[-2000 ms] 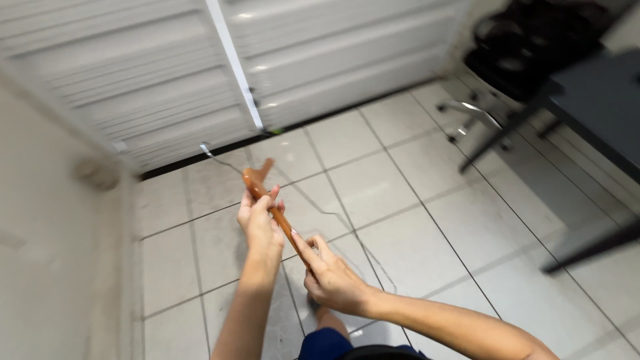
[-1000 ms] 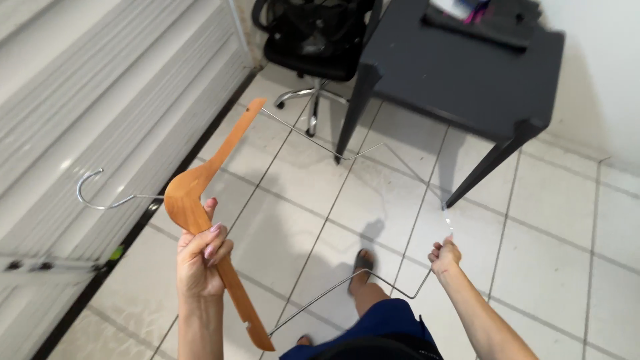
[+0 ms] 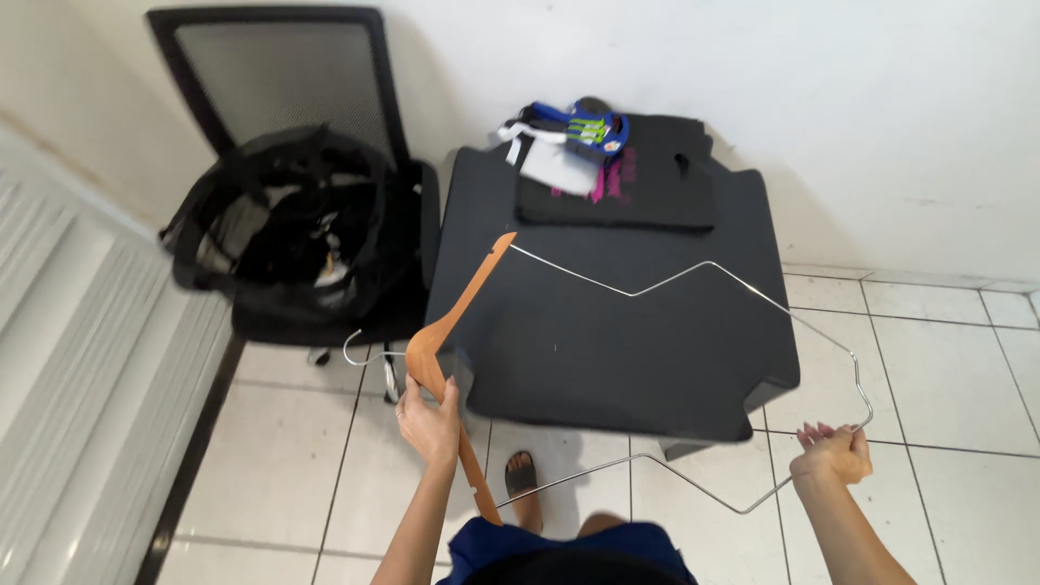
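Note:
My left hand (image 3: 431, 418) grips the lower arm of a wooden clothes hanger (image 3: 424, 351), whose metal hook points left. A long bent metal wire frame (image 3: 631, 294) joins both ends of the wood and reaches out to the right. At its far right end, my right hand (image 3: 833, 455) pinches the wire between thumb and fingers. The upper part of the wire passes over a dark plastic table (image 3: 601, 341); the lower part hangs over the tiled floor, above my sandalled foot (image 3: 522, 479).
On the table lie a black bag (image 3: 650, 195), a white cloth-like item (image 3: 561, 166) and a blue object with green marks (image 3: 597, 130). A black mesh office chair (image 3: 288, 81) at the left holds an open black bag (image 3: 276, 219). White ribbed panels (image 3: 73, 366) stand at far left.
The view has swung to the table and chair. Both hands were close together on the wood two seconds ago; now they are far apart, the right one on the wire's far end.

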